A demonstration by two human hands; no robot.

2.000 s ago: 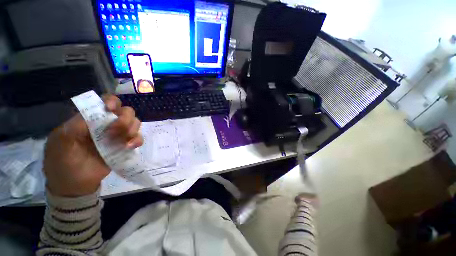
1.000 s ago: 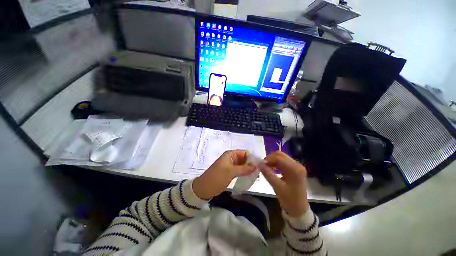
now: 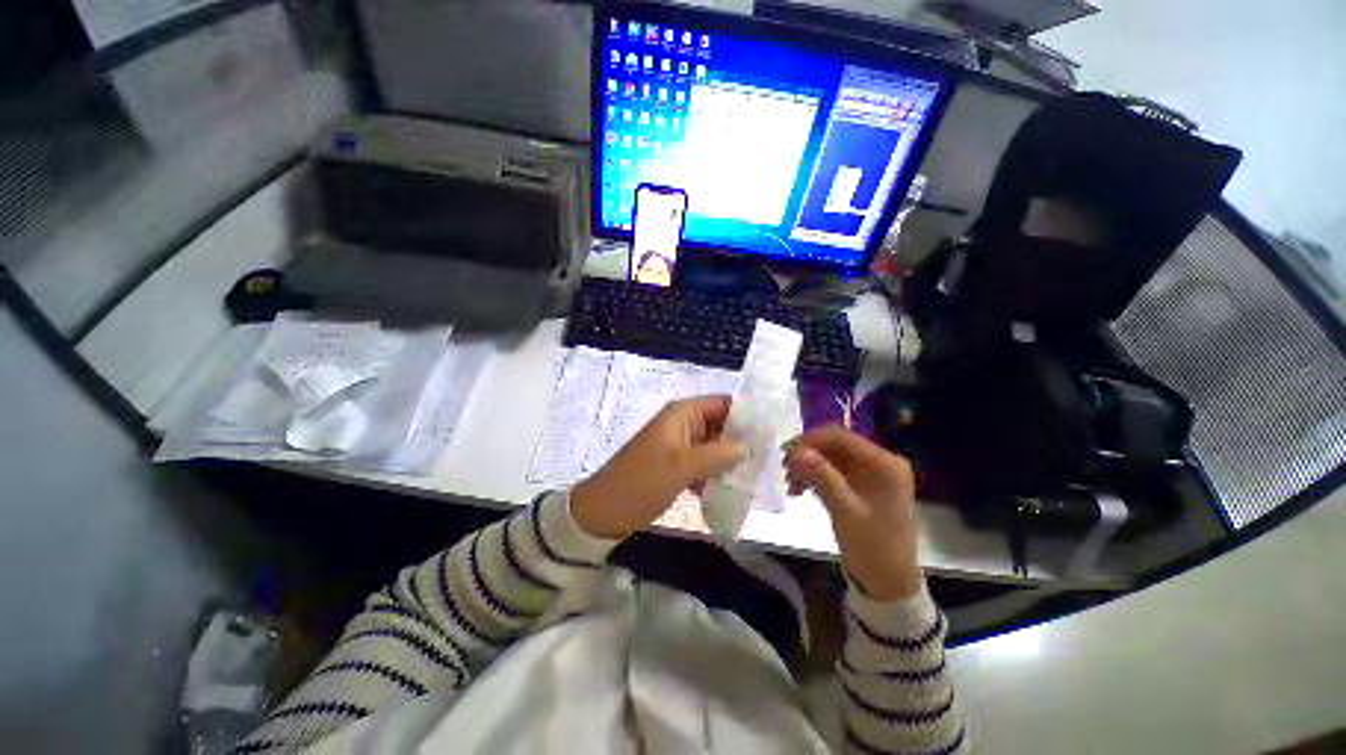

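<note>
A narrow white paper slip [image 3: 768, 381] with faint print stands up from between my hands, over the front of the keyboard. My left hand [image 3: 664, 460] pinches its lower left part. My right hand [image 3: 856, 494] is at its right edge, with thumb and fingertips together; whether they grip the paper is hard to tell. A curled length of the slip hangs below my fingers and runs down toward my lap. Printed sheets [image 3: 585, 413] lie flat on the desk behind my left hand.
A smartphone [image 3: 657, 236] leans upright against the monitor [image 3: 753, 133], behind the keyboard [image 3: 650, 319]. A printer [image 3: 443, 221] stands left, with a paper stack [image 3: 421, 387] before it. A black bag [image 3: 1019, 384] fills the right side, partly by the purple mat [image 3: 830, 410].
The view first swung left. My hands came from wide apart, with the strip stretched between them, to close together. The slip's printed end now stands up above my fingers.
</note>
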